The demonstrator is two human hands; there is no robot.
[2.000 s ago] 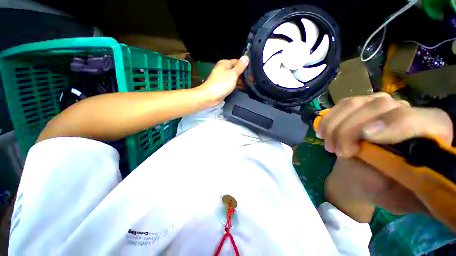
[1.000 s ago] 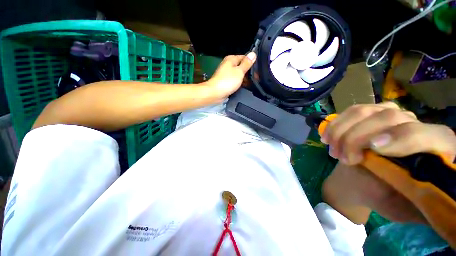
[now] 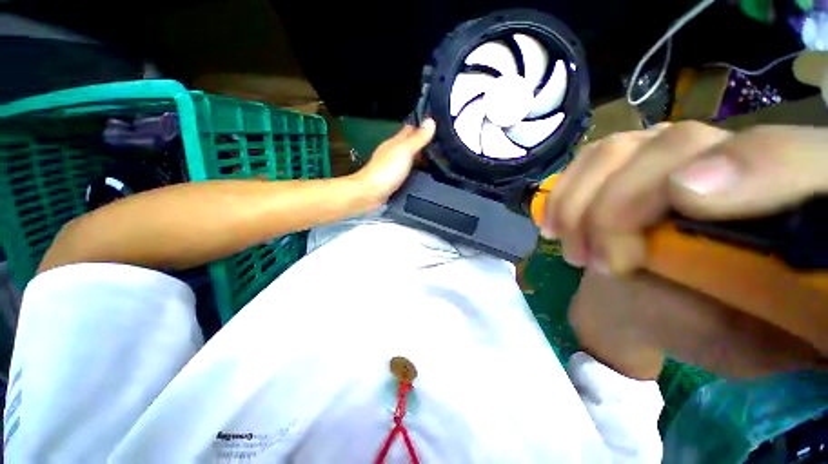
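Note:
The fan unit (image 3: 511, 95) has a black round housing with white curved blades. It is tilted, its dark grey rectangular base (image 3: 463, 216) against my white shirt. My left hand (image 3: 399, 161) grips the left side of the unit near where head and base meet; only part of the fingers shows. My right hand (image 3: 663, 195) is closed around the orange and black electric screwdriver (image 3: 726, 272), large and close to the camera. The screwdriver's front end is at the unit's right side, near the joint of head and base; its tip is hidden.
A green slatted crate (image 3: 263, 145) stands at my left with dark and purple items inside. A white cable loop (image 3: 665, 54) hangs at upper right, near brown cardboard (image 3: 613, 127). A red cord with a brown disc (image 3: 403, 369) hangs on my shirt. Translucent plastic lies at lower right.
The fan unit and left hand appear shifted slightly left in view. My right hand and the screwdriver appear higher, larger and nearer the camera, their front end still at the unit's right side.

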